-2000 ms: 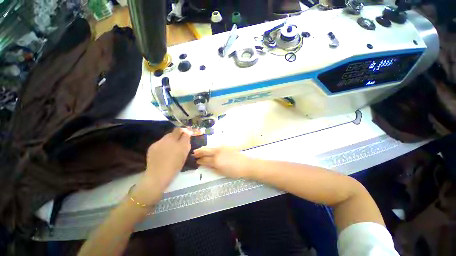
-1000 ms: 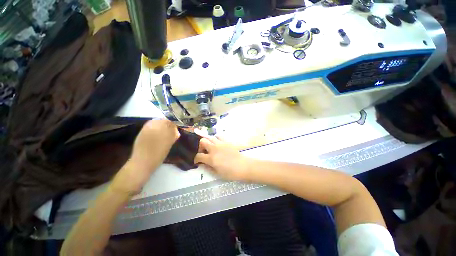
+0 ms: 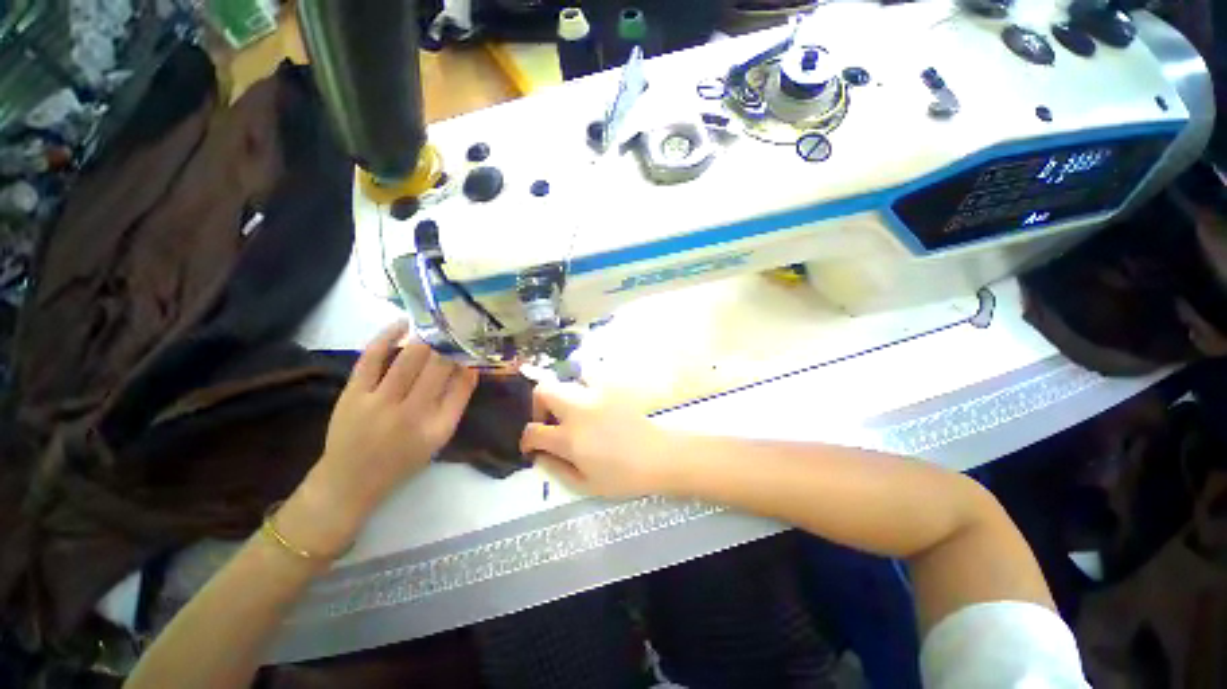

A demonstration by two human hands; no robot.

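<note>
The dark brown and black garment (image 3: 256, 417) lies in folds left of the needle, with a narrow dark end (image 3: 493, 420) under the machine's left end. My left hand (image 3: 400, 404) is on the cloth just left of the presser foot area, fingers bent over it. My right hand (image 3: 576, 433) pinches the right edge of the dark end, just in front of the needle area. The white sewing machine (image 3: 754, 189) with a blue stripe stands over the cloth. The needle and presser foot are too small and partly hidden to make out.
More brown and black cloth (image 3: 162, 242) is heaped at the back left. A thick dark tube (image 3: 363, 81) rises above the machine's left end. Thread cones (image 3: 575, 24) stand behind the head. A printed ruler (image 3: 525, 545) runs along the front edge. Dark cloth (image 3: 1110, 310) lies at the right.
My left hand has moved left from the needle area, and its fingers have spread over the cloth. My right hand stays at the cloth's right edge. The view has shifted slightly.
</note>
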